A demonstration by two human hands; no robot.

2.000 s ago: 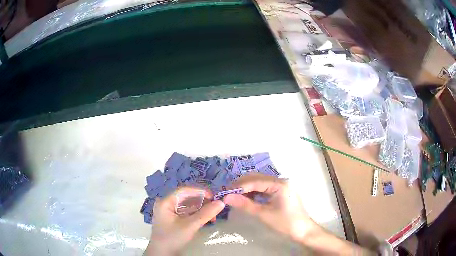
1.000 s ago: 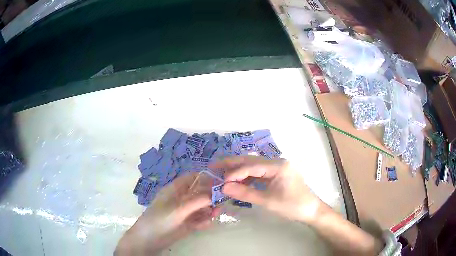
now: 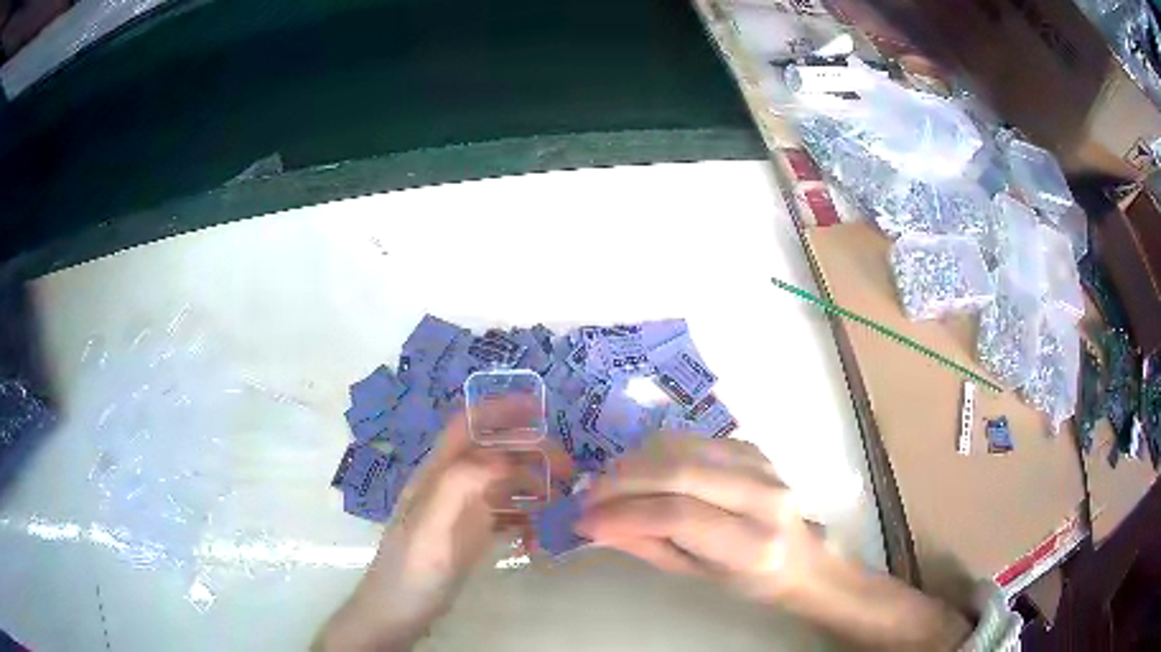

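A heap of flat purple-blue printed cards (image 3: 427, 382) lies on the white tabletop in front of me. My left hand (image 3: 465, 490) holds a clear hinged plastic case (image 3: 507, 408), opened out with one half above the other. My right hand (image 3: 694, 503) pinches one purple-blue card (image 3: 560, 525) just right of the lower half of the case. The card looks outside the case. Parts of the left fingers show through the clear plastic.
Clear cases (image 3: 153, 446) lie scattered at the left. A green strip (image 3: 891, 334) crosses from the bench onto cardboard (image 3: 879, 433) at the right. Bagged small parts (image 3: 942, 274), a white strip (image 3: 968, 418) and a lone blue square (image 3: 999, 434) lie there. A dark green channel (image 3: 420, 89) runs behind.
The case is now spread open and clearly visible in my left hand. The card in my right hand has turned its plain face up and sits slightly lower, beside the case.
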